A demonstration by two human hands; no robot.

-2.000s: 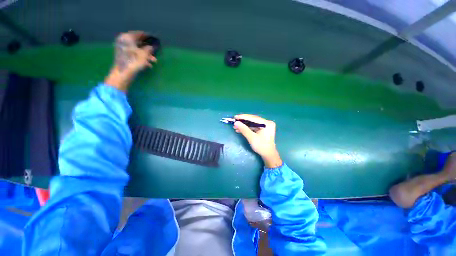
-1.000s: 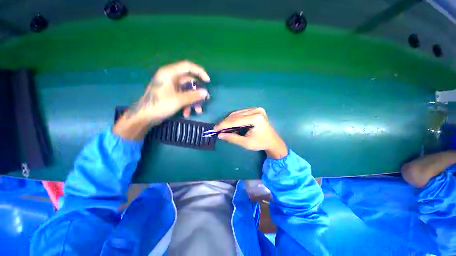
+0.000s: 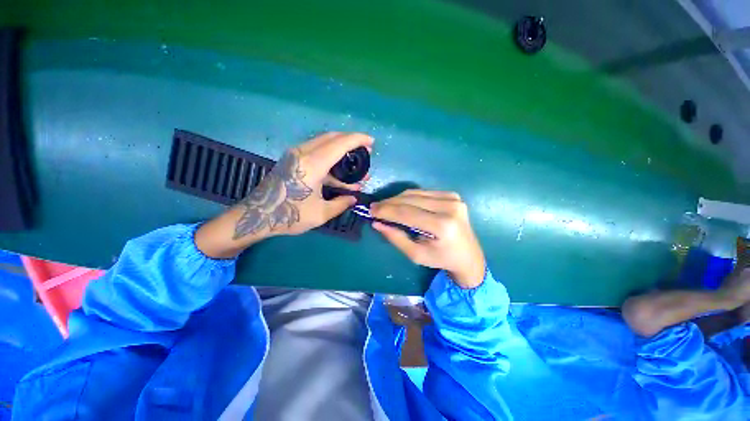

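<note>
My left hand (image 3: 308,185) holds a round black housing (image 3: 352,164) between thumb and fingers, over the slotted black tray (image 3: 215,168). The housing's open face shows some inner detail. My right hand (image 3: 436,230) grips the tweezers (image 3: 407,228) like a pen. Their silver tips point left and meet a small dark piece by my left thumb, just below the housing. I cannot tell exactly what this piece is. The tray lies slanted on the green bench, its middle covered by my left hand.
Another round black unit (image 3: 530,34) stands on the far side, with two smaller ones at the far right. A black slab (image 3: 15,131) lies at the left edge. A red-pink bin (image 3: 59,288) is below the bench edge. Another person's arm (image 3: 678,310) rests at the right.
My left hand first reached to the far row, then came back with a black housing, now above the tray. My right hand moved the tweezers from beside the tray to its right end. The view has shifted.
</note>
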